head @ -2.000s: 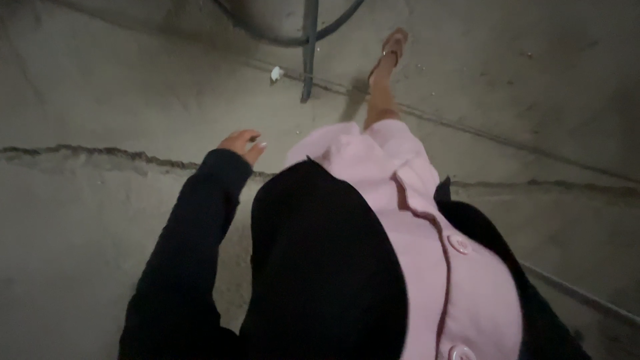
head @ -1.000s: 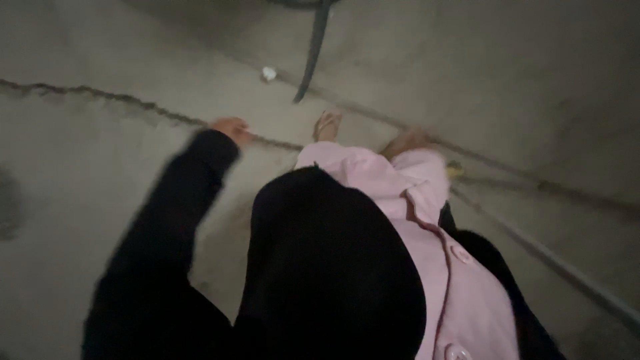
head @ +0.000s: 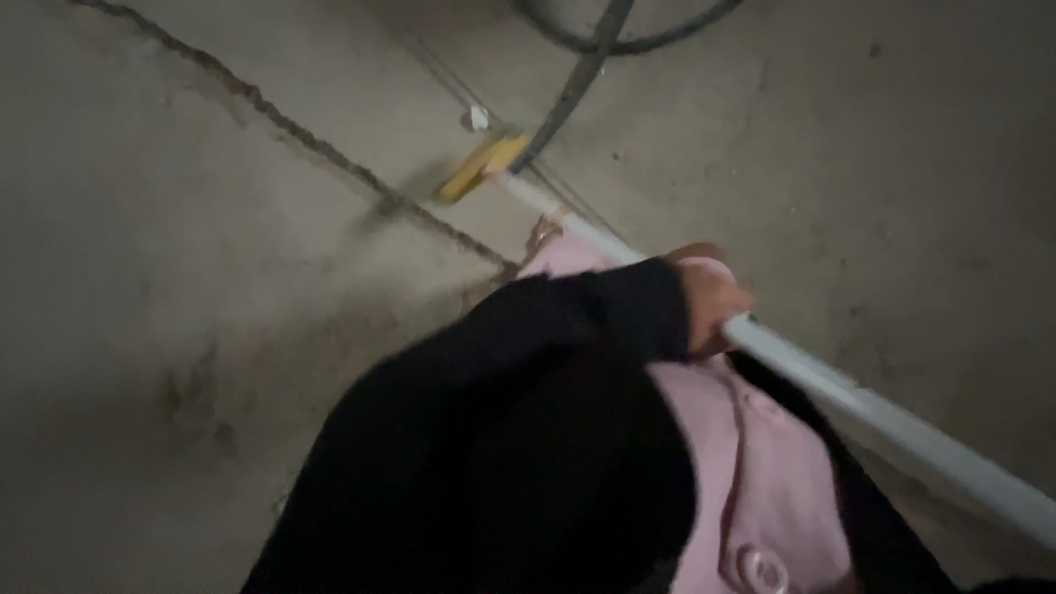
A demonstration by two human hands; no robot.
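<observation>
My left hand (head: 711, 305), at the end of a black sleeve, is closed around a long white pole (head: 850, 392) in front of my pink buttoned garment (head: 784, 470). The pole slants from the lower right up to a yellow head (head: 483, 167), blurred, at or just above the concrete floor; whether it is a broom or a brush cannot be told. My right hand is not seen; the dark sleeve on the right runs down out of the frame.
A dark hose or cable (head: 577, 82) lies on the floor ahead, partly curled. Beside the yellow head is a small white scrap (head: 476, 118). A rough crack (head: 309, 140) and a thin straight joint line cross the concrete.
My left hand has moved rightward across my body and now grips the white pole. The pole's yellow head is now out ahead, near the hose and scrap.
</observation>
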